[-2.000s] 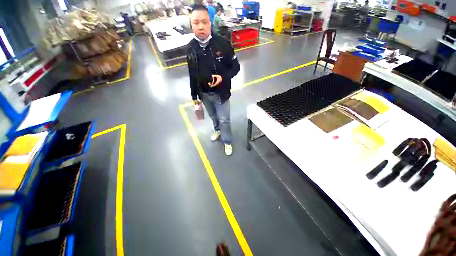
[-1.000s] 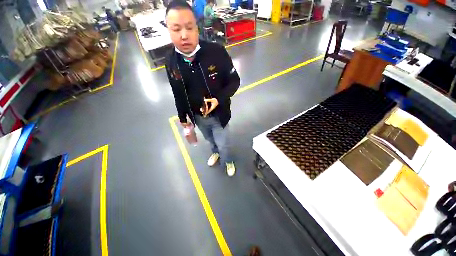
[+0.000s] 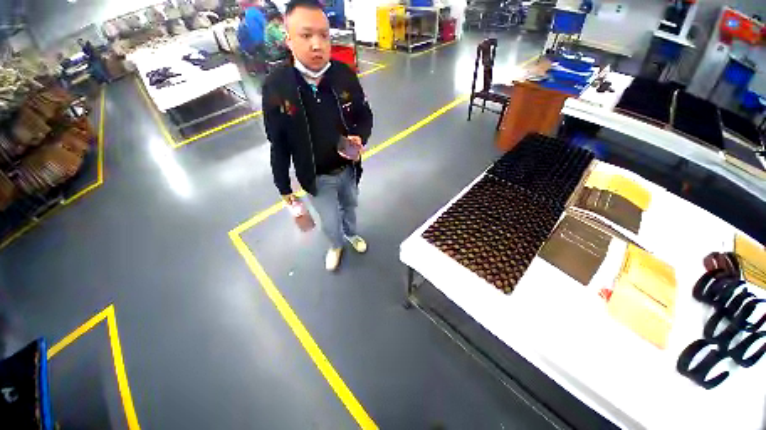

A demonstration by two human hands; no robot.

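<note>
Neither of my hands is in the picture. On the right stands a long white-topped table point(image 3: 546, 336). Dense rows of small dark and brown coils point(image 3: 495, 227) cover its far left part. Beside them lie dark flat pieces point(image 3: 577, 248) and tan flat pieces point(image 3: 645, 294), with a small red thing at their edge. Several loose black loops point(image 3: 705, 363) stand at the right part of the table.
A person point(image 3: 317, 126) in a dark jacket stands ahead, holding a small dark object and a pinkish item. Yellow lines point(image 3: 294, 323) mark the grey floor. A blue-edged tray point(image 3: 25, 386) is at lower left, brown bundles point(image 3: 50, 143) at far left, a dark chair point(image 3: 487, 84) behind.
The view has shifted, so more of the black loops shows and the blue trays at left have mostly left the picture. A small brown blur at the bottom edge is gone.
</note>
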